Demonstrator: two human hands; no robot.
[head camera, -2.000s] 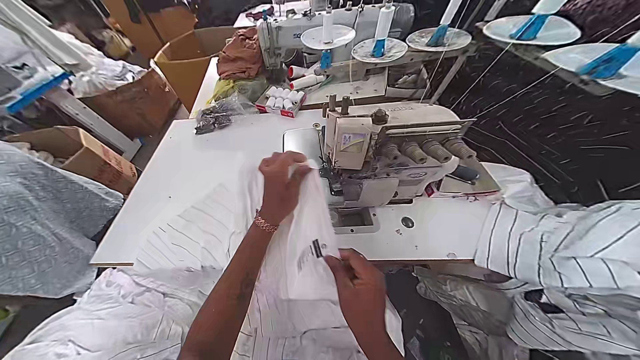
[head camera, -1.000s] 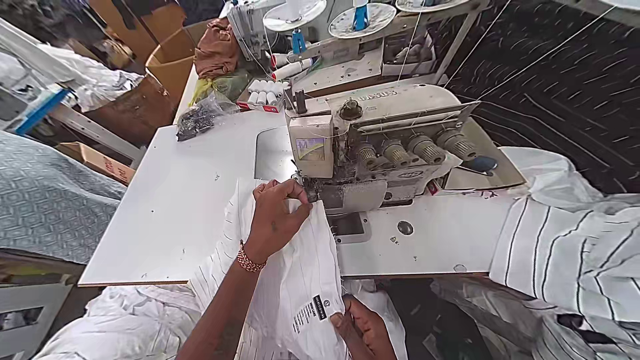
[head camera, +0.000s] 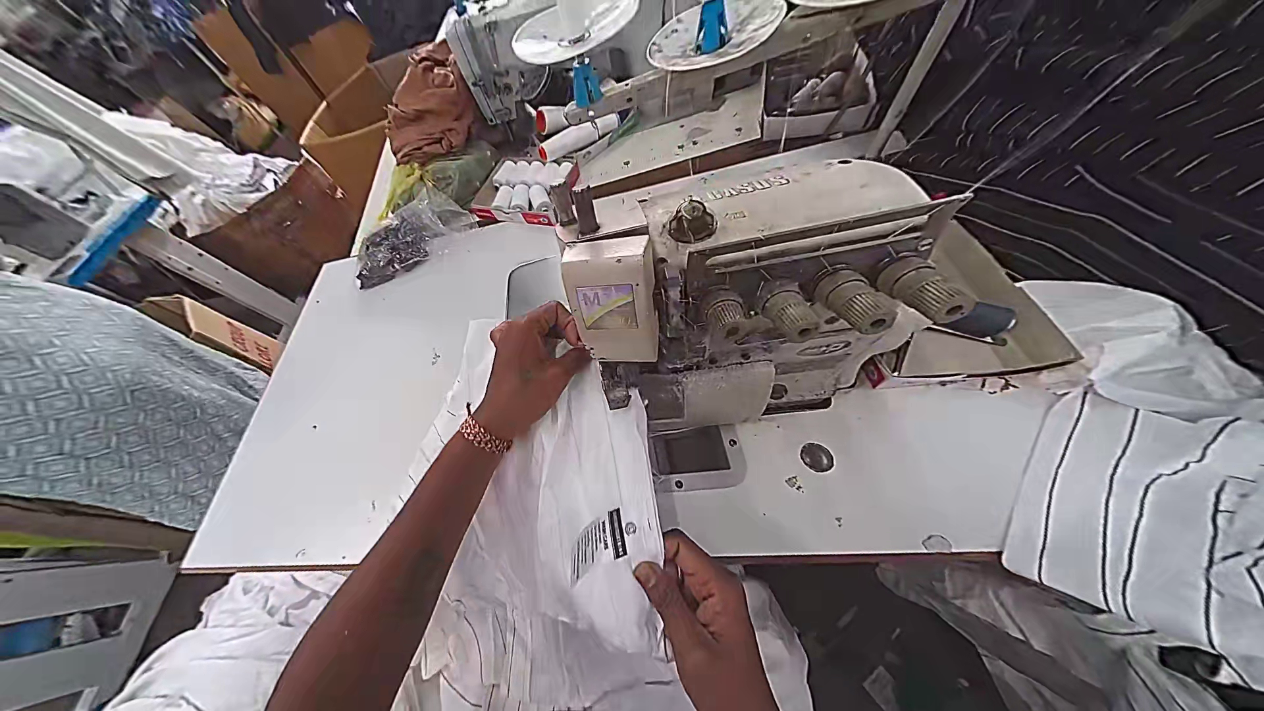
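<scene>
A white fabric garment piece (head camera: 573, 494) with a printed block of writing runs from the overlock sewing machine (head camera: 790, 247) down over the table's front edge. My left hand (head camera: 533, 370), with a bracelet at the wrist, pinches its upper end close to the machine's presser foot (head camera: 618, 385). Lower down, my right hand (head camera: 696, 602) grips the right edge of the cloth between thumb and fingers, beside the printed writing. The cloth's edge lies at the presser foot; the needle itself is hidden.
Thread spools in a box (head camera: 523, 193), a plastic bag (head camera: 395, 247) and brown cloth (head camera: 432, 104) lie behind the white table (head camera: 346, 395). Striped white fabric (head camera: 1136, 494) is heaped at the right. White cloth (head camera: 237, 642) hangs below the front edge.
Since two seconds ago, the cloth has been drawn straighter between my hands, its upper edge now at the presser foot. The view has moved closer to the machine.
</scene>
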